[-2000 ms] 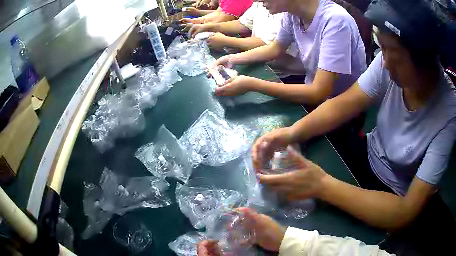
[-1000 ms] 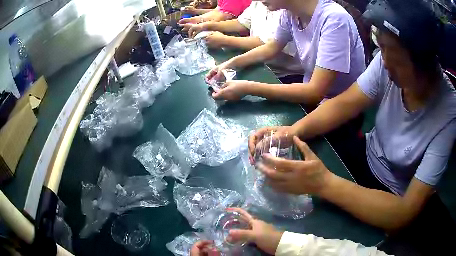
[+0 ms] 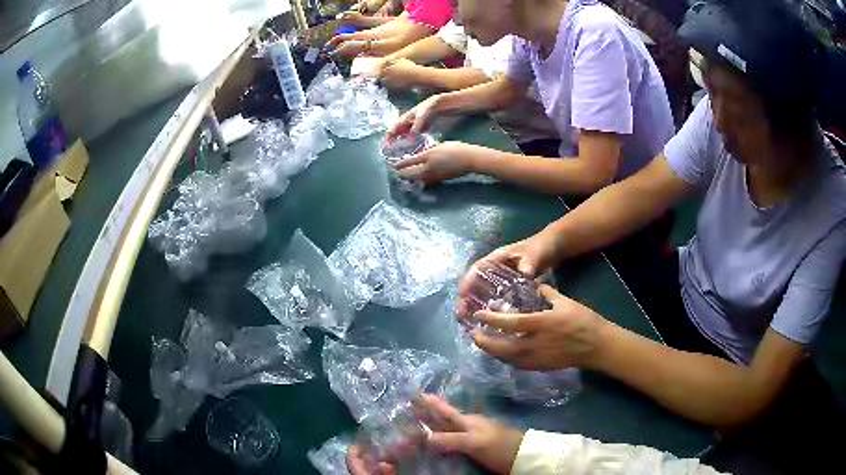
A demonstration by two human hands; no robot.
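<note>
My right hand, in a cream sleeve, enters at the bottom, with its fingers on a blurred clear plastic cup. My left hand is cut off by the bottom edge; its fingertips are at the cup's lower left side. Whether film surrounds the held cup cannot be told. A clear bag with a white fitting lies just beyond my hands. A loose clear cup lies to the left on the green bench.
More bagged pieces lie ahead, and a cloudy heap runs along the rail. At right a person in a cap holds a clear cup; other people work farther up. A carton stands far left.
The cup between my hands has tilted, and its round rim no longer shows clearly. My left hand has shifted slightly left. The person in the cap has turned their cup.
</note>
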